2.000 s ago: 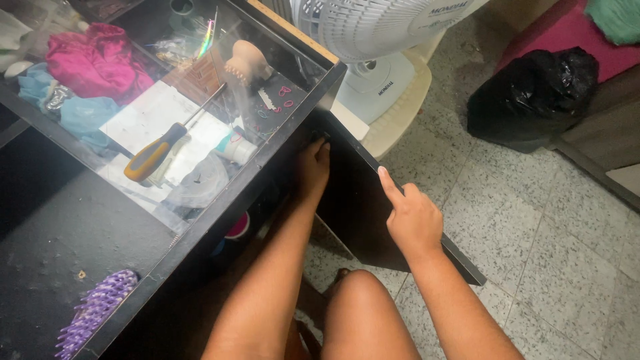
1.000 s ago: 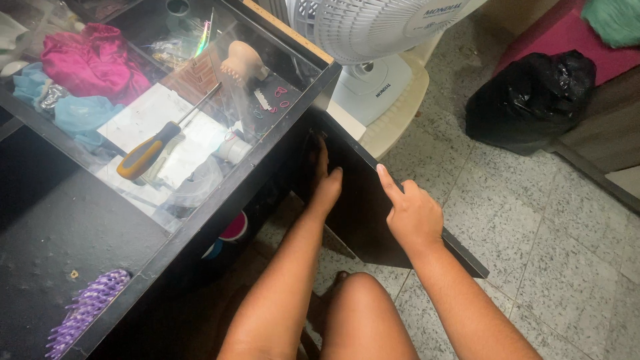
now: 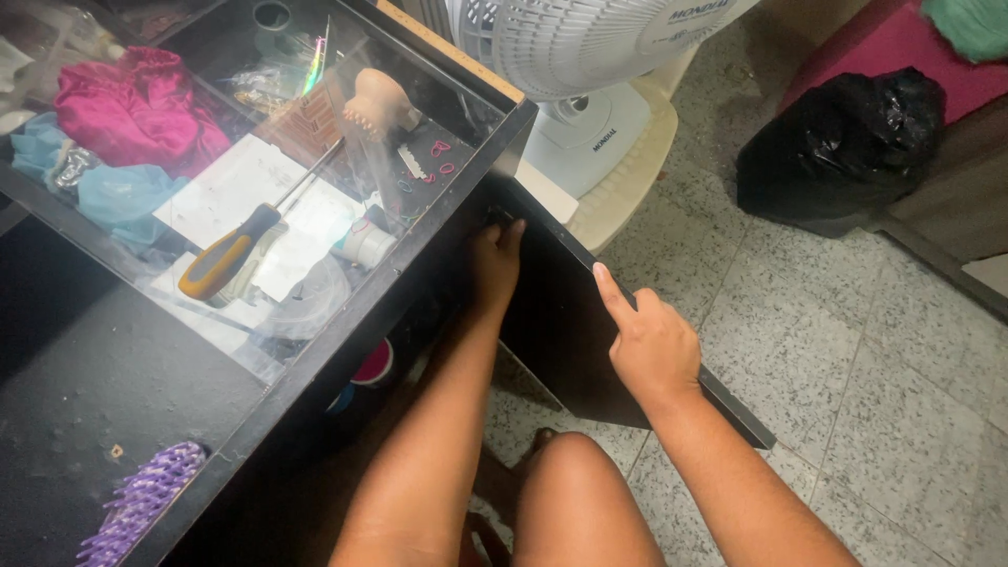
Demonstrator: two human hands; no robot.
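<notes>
A black cabinet door (image 3: 563, 315) stands swung out from under the dark desk. My right hand (image 3: 654, 342) rests on the door's top edge, its index finger stretched along it and the other fingers curled. My left hand (image 3: 498, 256) is at the door's inner face beside the cabinet frame, fingertips at a dark fitting (image 3: 498, 214) that looks like a hinge; whether it holds anything is too dark to tell. On the clear top over the desk's compartments lies a screwdriver (image 3: 228, 256) with a yellow and grey handle.
A purple hairbrush (image 3: 146, 508) lies on the desk's dark surface (image 3: 71, 378). Pink cloth (image 3: 134, 110) and papers show through the clear top. Behind the door a white fan (image 3: 587, 138) stands on a cream plastic seat. A black plastic bag (image 3: 839, 150) sits at the right.
My left hand was lower along the door's inner face one second ago and is now up at the fitting near the frame. My right hand has stayed on the door's edge.
</notes>
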